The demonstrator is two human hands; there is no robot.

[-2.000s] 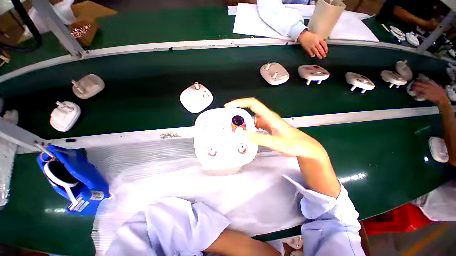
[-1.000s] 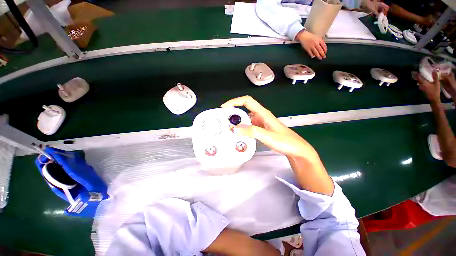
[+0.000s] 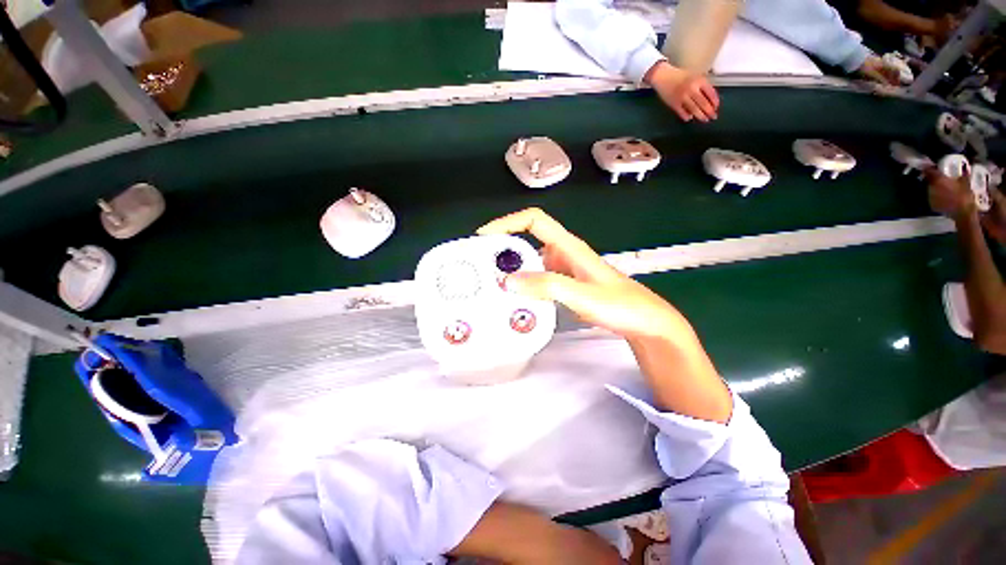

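A white rounded-square cover unit (image 3: 469, 304) is face up in front of me, with a dark round spot, two reddish round spots and a dotted patch. My right hand (image 3: 541, 265) grips its upper right edge, thumb on the face just below the dark spot and fingers behind the far edge. A pale housing (image 3: 485, 373) shows just below the cover; whether they touch is hidden. My left forearm reaches low towards the bottom edge; the left hand itself is not visible.
Pronged white units (image 3: 359, 223) are spaced along the green belt (image 3: 441, 166), behind a pale rail (image 3: 706, 256). A blue holder (image 3: 166, 408) stands left. Whitish sheeting (image 3: 364, 386) lies under the housing. Co-workers' hands (image 3: 684, 93) are across the belt and at right.
The units on the belt have moved left. My right hand and the cover have shifted slightly left in view. Across the belt, a co-worker's other arm has come into view, reaching right.
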